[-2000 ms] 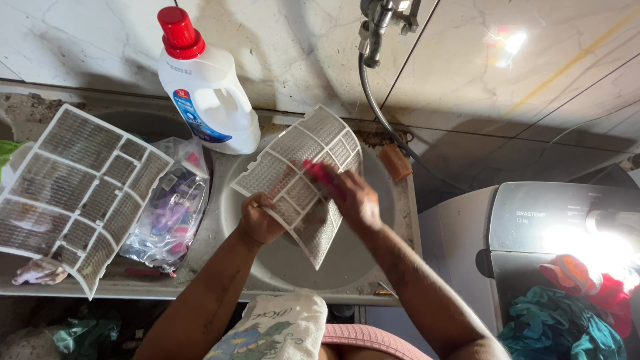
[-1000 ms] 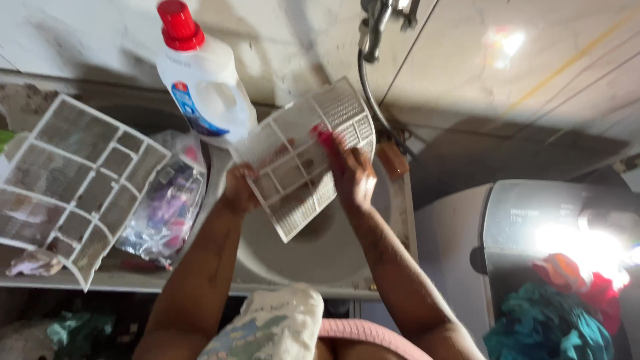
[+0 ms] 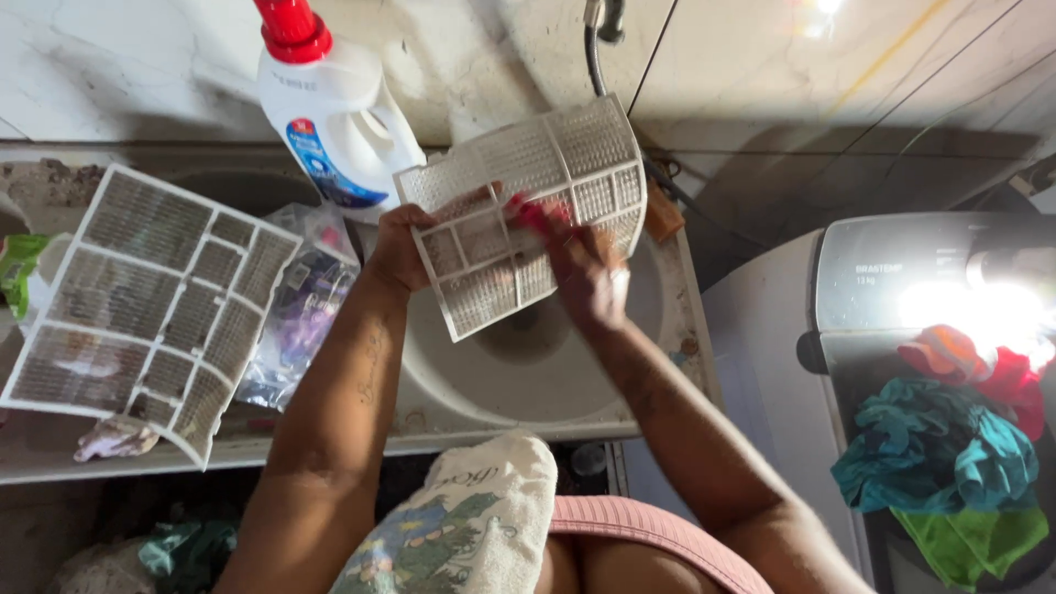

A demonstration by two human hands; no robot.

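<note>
Over the round sink basin (image 3: 495,388), my left hand (image 3: 404,247) grips the left edge of a white plastic mesh air filter (image 3: 528,165), with some fingers behind the mesh. The filter is tilted and slightly curved. My right hand (image 3: 590,276) is blurred and holds a small red brush or scrubber (image 3: 540,216) against the front of the mesh; its exact kind cannot be told. A second white mesh filter (image 3: 124,289) lies at the left across the sink top. A white detergent bottle with a red cap (image 3: 338,124) stands behind my left hand.
A clear plastic bag with purple contents (image 3: 305,330) lies between the second filter and my left forearm. An orange-brown block (image 3: 662,216) sits at the basin's back right corner. A flexible hose (image 3: 596,66) hangs behind. At right, crumpled cloths (image 3: 940,445) lie on a washing machine (image 3: 767,330).
The held filter was lower over the basin two seconds ago and is now higher and turned. My right hand with the red item has shifted over the mesh. The second filter stays at the left.
</note>
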